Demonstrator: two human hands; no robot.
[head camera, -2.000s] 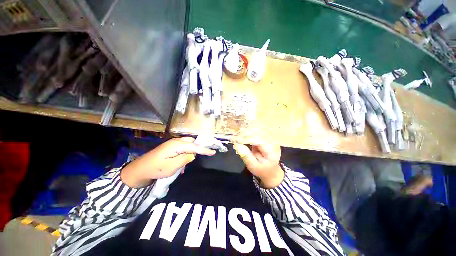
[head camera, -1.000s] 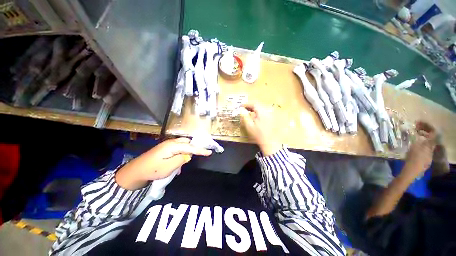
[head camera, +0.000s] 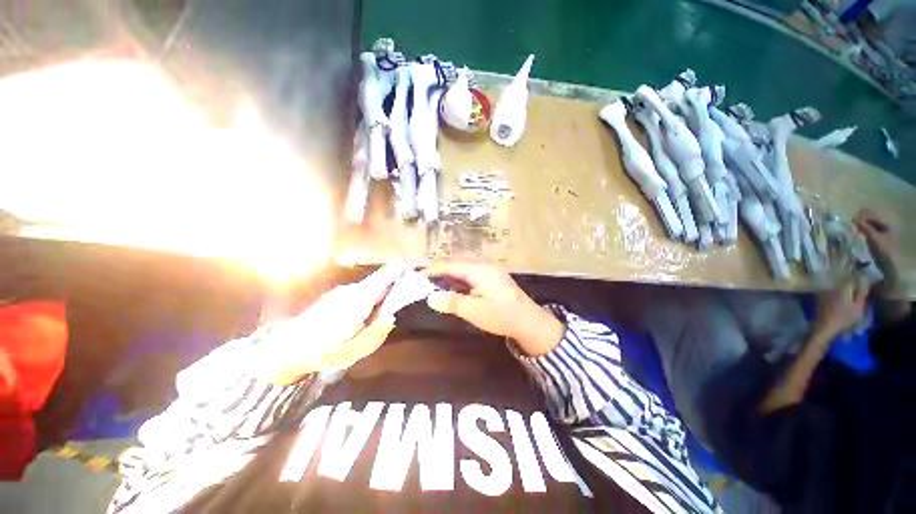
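Note:
My left hand (head camera: 347, 316) is shut around a grey-white limb-shaped workpiece (head camera: 404, 291), held above my lap at the bench's front edge. Glare washes out part of this hand. My right hand (head camera: 490, 299) is at the workpiece's end, its fingers against it; whether it also holds a small pin cannot be told. Small thin pins (head camera: 480, 206) lie on the bench just beyond my hands. A small group of workpieces (head camera: 402, 131) lies side by side behind them at the left.
Glaring heating box (head camera: 151, 181) at left. White pointed bottle (head camera: 512, 108) and round pot (head camera: 467, 107) stand at the back of the tan bench (head camera: 573, 216). A larger workpiece pile (head camera: 703, 161) lies right. A neighbour's hands (head camera: 844, 301) are at far right, beside a green strip (head camera: 562, 40).
My right hand has moved from the pins back to the workpiece in my left hand. The heating box now glares white-orange. The neighbour's hands have moved at the far right.

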